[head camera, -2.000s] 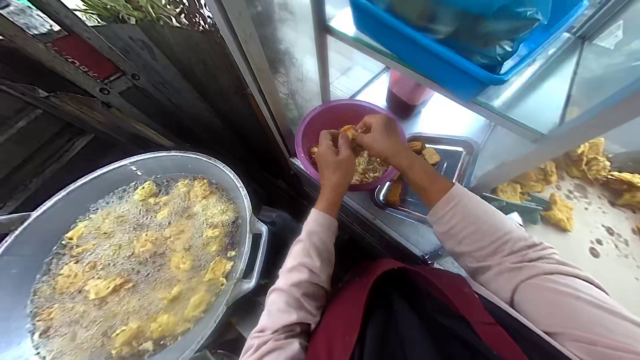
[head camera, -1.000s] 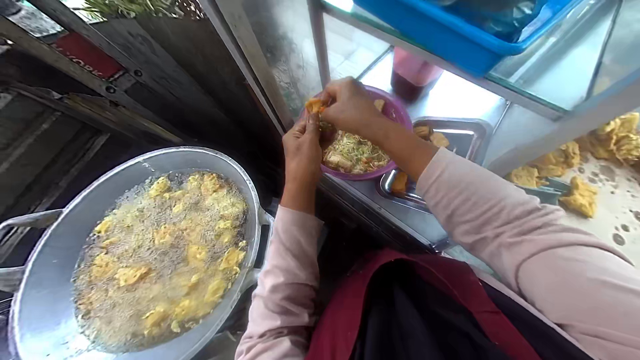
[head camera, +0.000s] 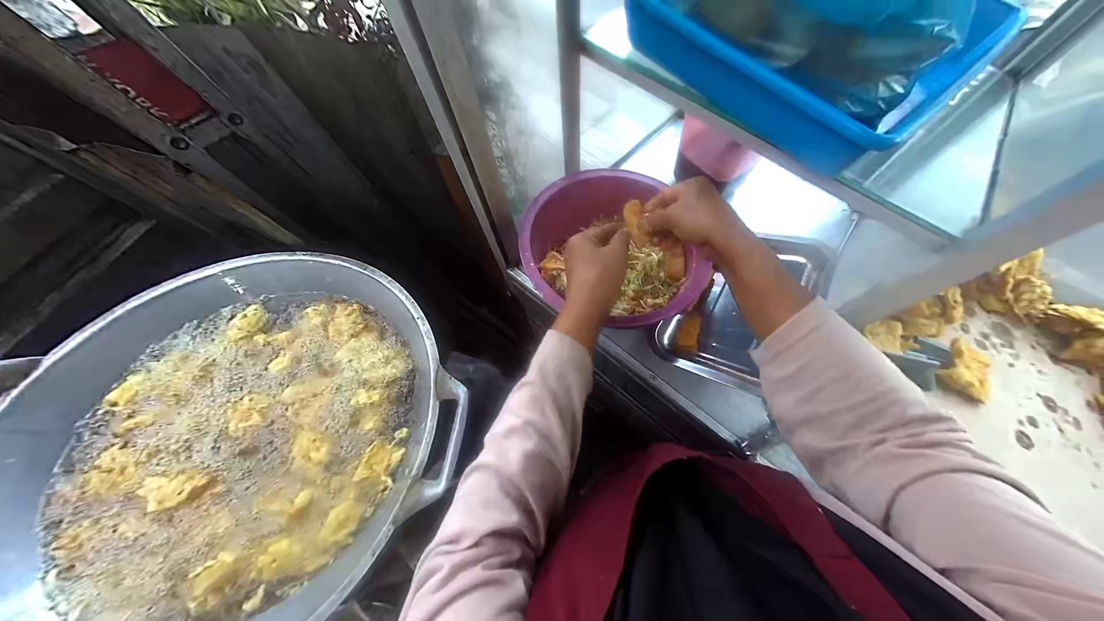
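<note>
Over a purple plastic bowl (head camera: 552, 194) of shredded vegetable filling (head camera: 647, 276), my right hand (head camera: 694, 216) pinches a piece of fried tofu (head camera: 636, 222) between thumb and fingers. My left hand (head camera: 595, 267) is just left of that piece, its fingertips bent inward above the filling; whether they grip anything is unclear. Other orange-brown pieces lie at the bowl's edges. Beside the bowl, partly under my right forearm, is a metal tray (head camera: 724, 345) with a fried piece (head camera: 687, 332) in it.
A large metal wok (head camera: 345, 267) of bubbling oil holds several frying fritters (head camera: 172, 490) at left. A blue plastic basket (head camera: 776, 103) sits on a glass shelf above; a pink container (head camera: 714, 151) stands behind the bowl. Fried pieces (head camera: 966, 371) and tongs (head camera: 918, 362) lie at right.
Both hands have moved from the bowl's far left rim, where they were one second ago, back over its middle. The fried piece is still in my right fingers.
</note>
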